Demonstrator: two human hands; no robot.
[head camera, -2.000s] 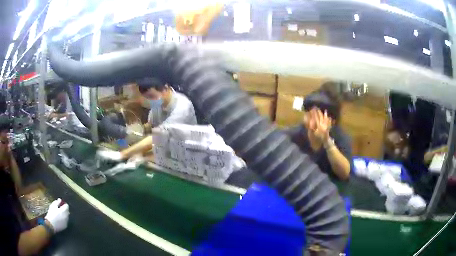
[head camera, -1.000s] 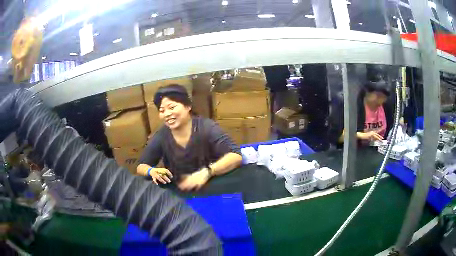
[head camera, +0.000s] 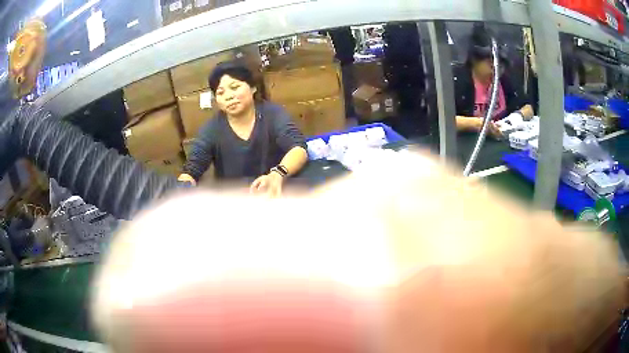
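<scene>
A bare hand, very close to the camera and badly blurred, fills the lower middle and right of the view. It comes in from the right, so I take it as my right hand (head camera: 386, 269). Its fingers cannot be told apart, and I cannot tell whether it holds anything. It hides the bench and most of the belt in front of me. My left hand is not in view. The thick black ribbed extraction duct (head camera: 86, 162) runs down from the left edge and passes behind the blurred hand.
A person (head camera: 241, 131) stands opposite, behind the belt. Another person (head camera: 486, 89) handles white parts at the right. White housings (head camera: 358, 141) sit by a blue tray. Others lie in a blue bin (head camera: 569, 196) at the right. A metal post (head camera: 548, 103), a thin gooseneck (head camera: 491, 103) and a green reel (head camera: 598, 214) stand nearby.
The view has swung right, then tilted down somewhat. A blurred bare hand has come up close to the camera and covers the blue sheets and the duct's lower end.
</scene>
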